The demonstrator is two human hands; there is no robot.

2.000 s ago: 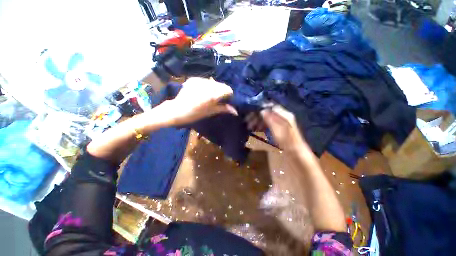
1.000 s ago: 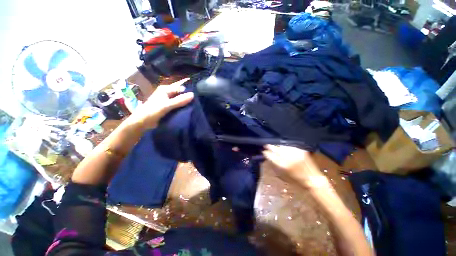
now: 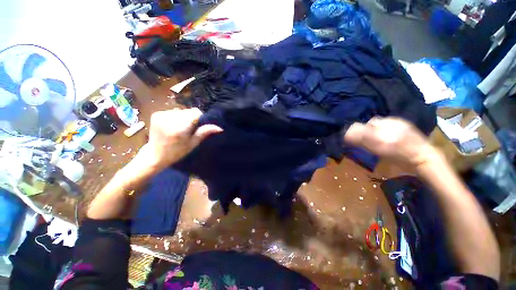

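Note:
A dark navy garment (image 3: 254, 150) is stretched between my two hands above the table; its lower part hangs in blurred folds. My left hand (image 3: 176, 133) grips its left end. My right hand (image 3: 387, 139), blurred, grips its right end. The garment's type cannot be told. A folded navy piece (image 3: 160, 204) lies on the table at the left, partly behind my left forearm. A large navy and black garment heap (image 3: 339, 79) lies beyond my hands.
Scissors with red and yellow handles (image 3: 380, 239) lie beside a folded navy stack (image 3: 421, 226) at the right. An open cardboard box (image 3: 452, 139) is at the right. Black hangers (image 3: 192, 56) are bundled at the back left. Bottles (image 3: 116, 107) and a fan (image 3: 35, 88) are at the left.
My hands have moved apart, the right one up and to the right, spreading the garment wide. The garment hung lower and more bunched before. The view has shifted, and the scissors show again.

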